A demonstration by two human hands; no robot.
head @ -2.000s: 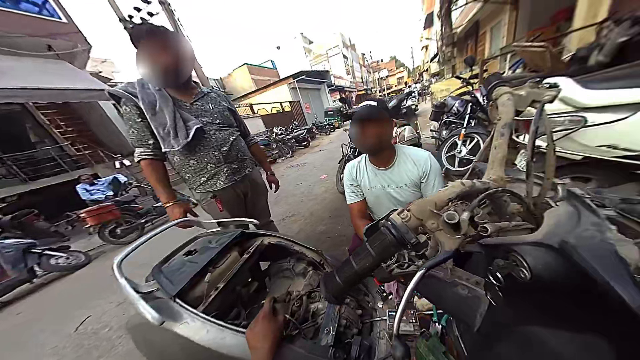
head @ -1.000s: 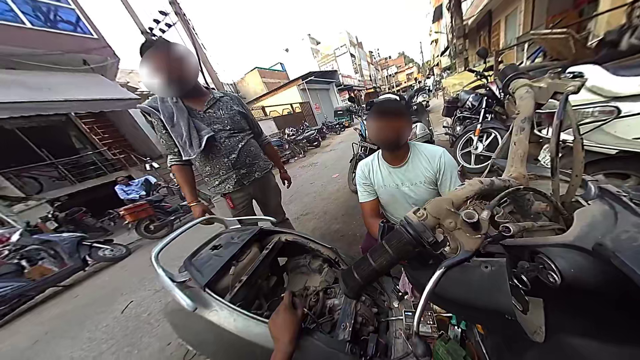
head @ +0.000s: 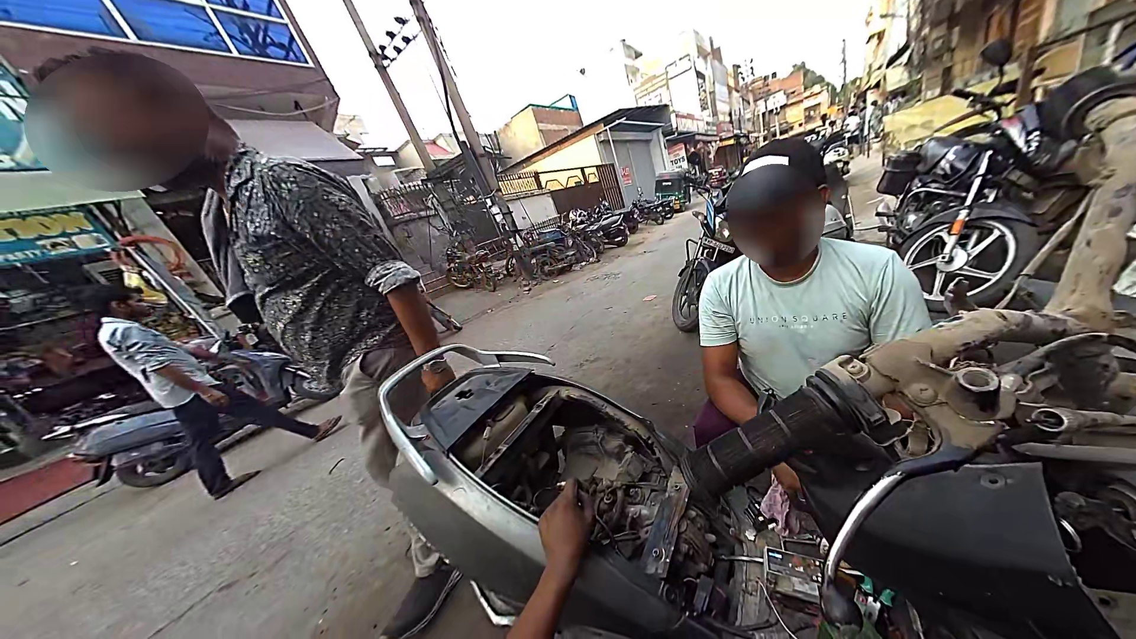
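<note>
My left hand reaches up from the bottom edge into the open seat bay of a scooter, its fingers bent at the dusty engine parts. The fingertips are partly hidden, and whether they grip anything cannot be told. Around the bay run the grey side panel and the silver grab rail. To the right are a black rubber handlebar grip and the uncovered, dusty handlebar. A battery with wires lies low in the footwell area. My right hand is not in view.
A person in a pale T-shirt sits low beyond the scooter, hands near its footwell. Another person in a patterned shirt stands at its rear, one hand by the rail. Someone walks at left. A motorcycle is parked at right.
The standing person has leaned in over the scooter's rear. A walking person has come into view at left. My left hand stays at the engine bay. The view has shifted.
</note>
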